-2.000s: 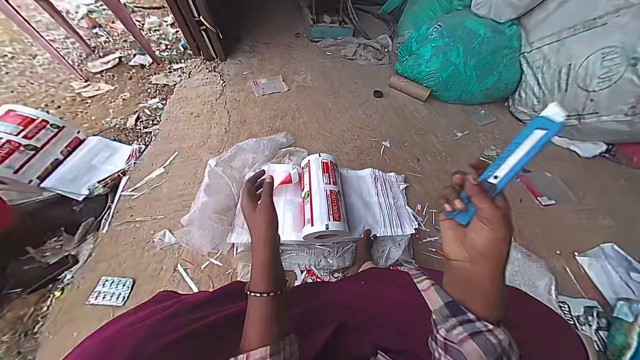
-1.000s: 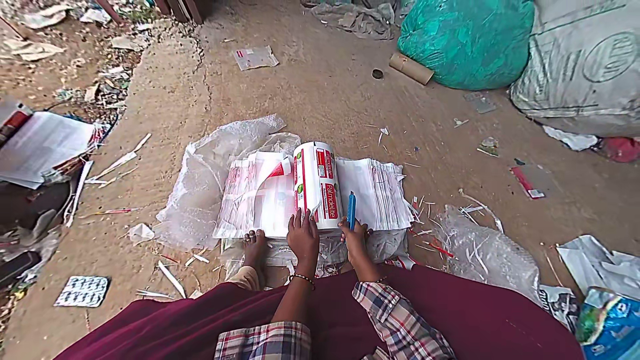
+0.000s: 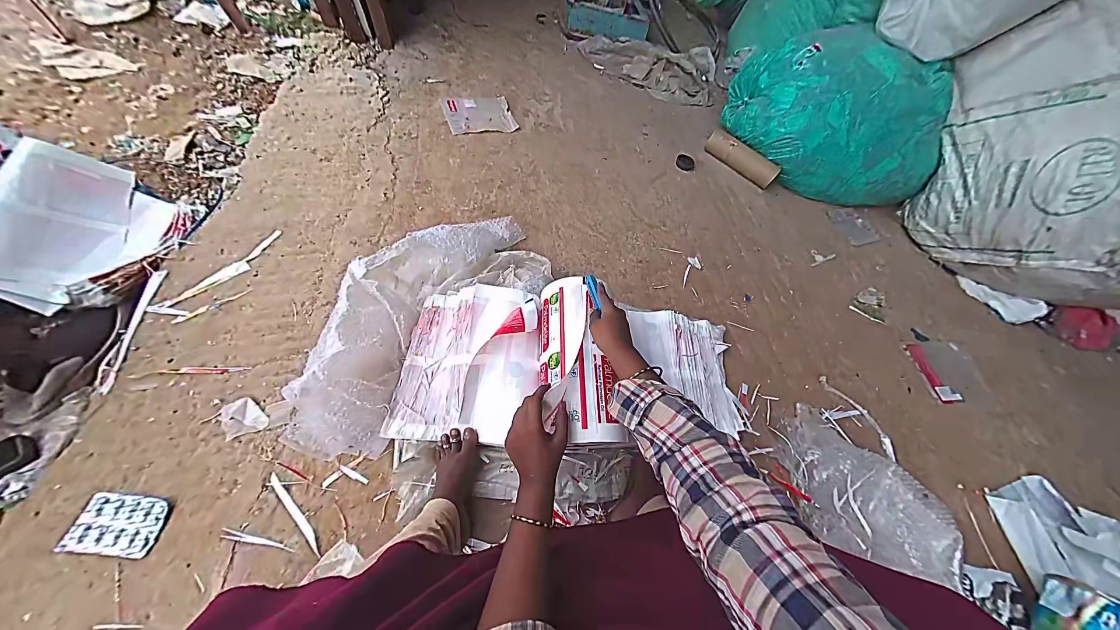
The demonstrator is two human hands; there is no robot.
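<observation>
A roll of printed plastic film (image 3: pixel 604 407), white with red and green print, lies over a spread stack of film sheets (image 3: pixel 687 363) on the ground before my feet. My left hand (image 3: pixel 536 442) pinches the near edge of a loose layer, which lifts and curls on the left of the roll. My right hand (image 3: pixel 610 325) is at the roll's far end, shut on a blue-handled cutter (image 3: pixel 594 293); its blade cannot be made out. Crumpled clear plastic wrap (image 3: pixel 350 359) lies beside the stack on the left.
Green plastic bags (image 3: pixel 840 114) and a white woven sack (image 3: pixel 1024 175) stand at the back right, with a cardboard tube (image 3: pixel 742 158) before them. More film sheets (image 3: pixel 79 219) lie at the left. A blister pack (image 3: pixel 114 525) and plastic strips (image 3: pixel 296 512) lie on the ground.
My right hand with the blue cutter has moved from the roll's near end to its far end. My left hand has taken hold of a film layer, which now lifts off the roll.
</observation>
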